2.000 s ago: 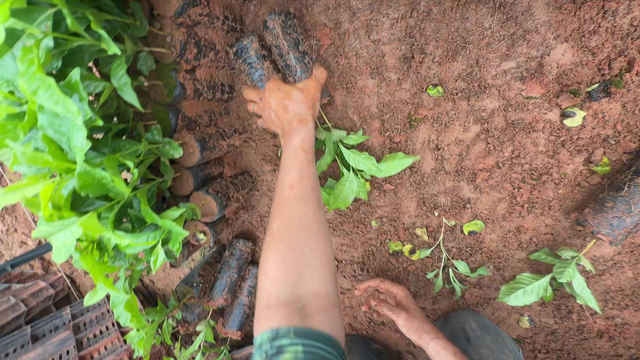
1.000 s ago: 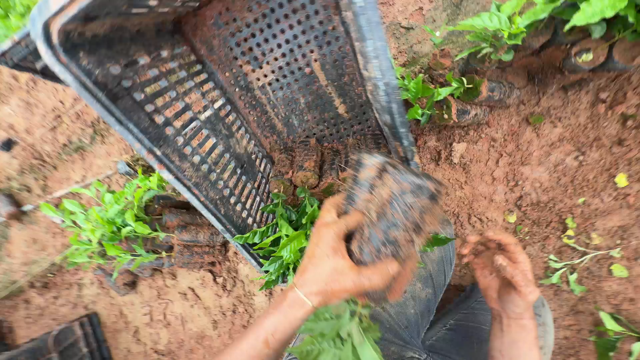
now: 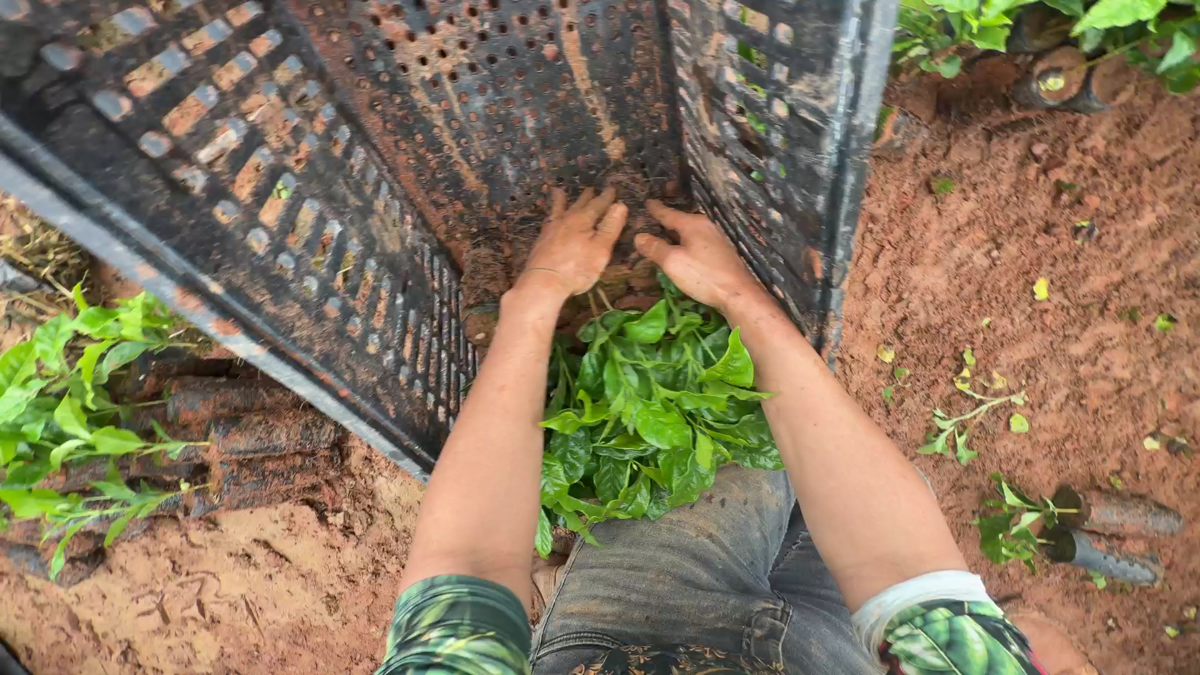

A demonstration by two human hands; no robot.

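Observation:
Both my hands reach inside a black perforated plastic crate point(image 3: 422, 431) that is smeared with red mud. My left hand point(image 3: 574, 242) lies with spread fingers on the muddy seedling bags at the crate's inner end. Close beside it on the right, my right hand point(image 3: 694, 251) touches the same row near the side wall, its fingers apart. Leafy green seedlings point(image 3: 656, 403) spill from the bags toward my lap, between my forearms. The leaves and my hands partly hide the bags.
Bagged seedlings point(image 3: 272, 433) lie stacked on the mud at left. Two more seedling bags point(image 3: 1125, 514) rest at lower right. Further bags with plants point(image 3: 1055, 80) stand at upper right. A loose sprig point(image 3: 975, 411) and yellow leaves lie on the red soil.
Two seconds ago my left hand gripped seedling bags on the ground; one second ago it held them over the crate. It has let them go, and my right hand has moved into the crate.

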